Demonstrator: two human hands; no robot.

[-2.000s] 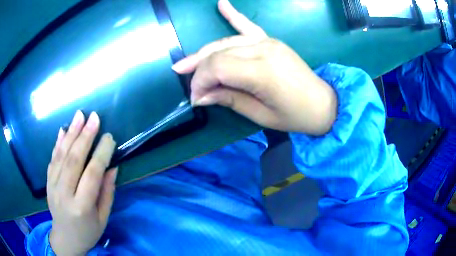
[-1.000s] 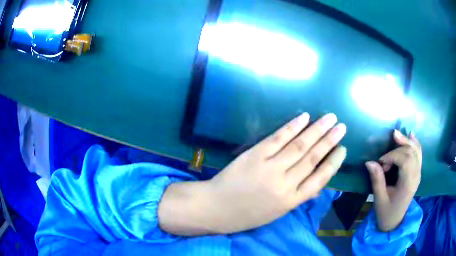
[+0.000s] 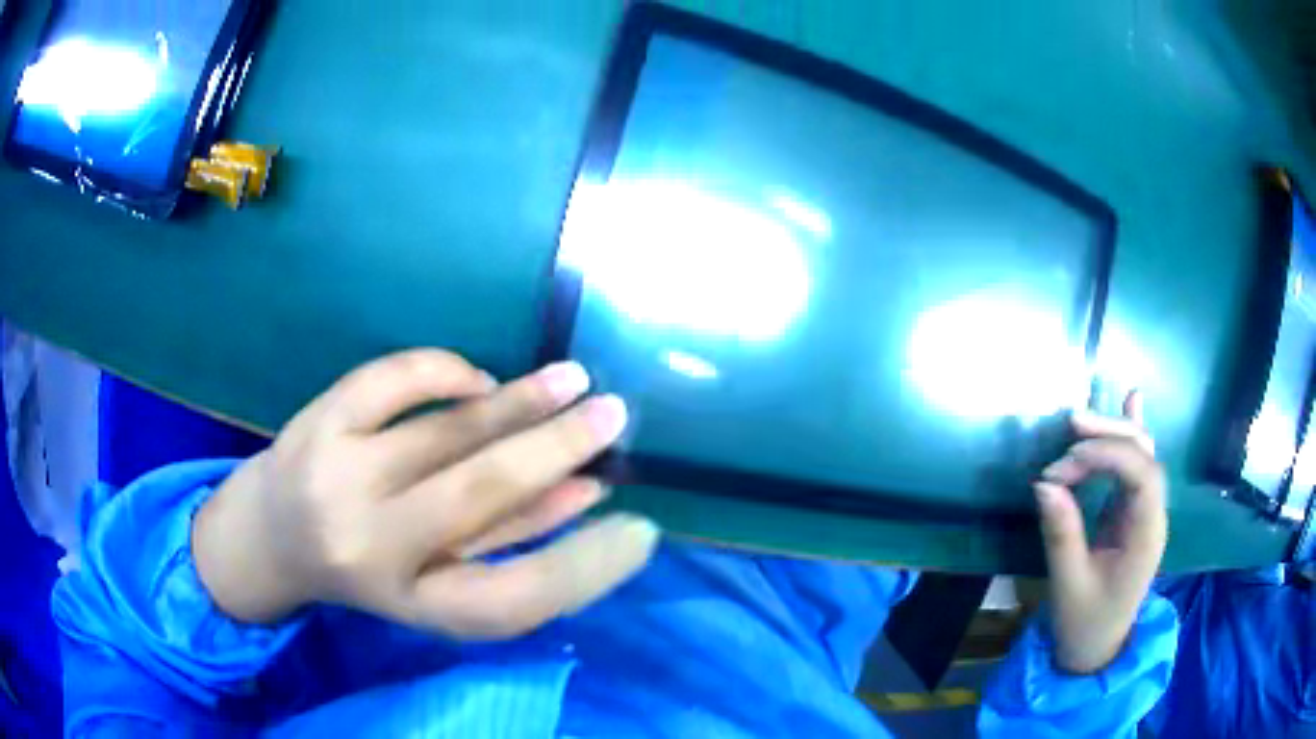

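Note:
A touch panel (image 3: 866, 267) with a black border lies before me, reflecting two bright patches. My left hand (image 3: 433, 498) is at its near left corner. Its fingertips overlap the border there, its fingers are spread, and the thumb is below the near edge, apart from the panel. My right hand (image 3: 1111, 520) is at the near right corner, with thumb and fingers curled close to the border. Whether it pinches the edge or a thin film is unclear. The near left corner is partly hidden by my left fingers.
Another black-bordered panel (image 3: 123, 108) with orange flex cables (image 3: 234, 171) lies at the far left. Another panel (image 3: 1277, 390) lies at the right rim. The green mat's near edge (image 3: 217, 413) runs in front of me. A blue-clad sleeve (image 3: 1248, 650) shows at lower right.
Two seconds ago my right hand pinched a shiny strip along the near border. From one second ago, my left hand has moved left from over the panel to its corner; my right hand stays near the right corner.

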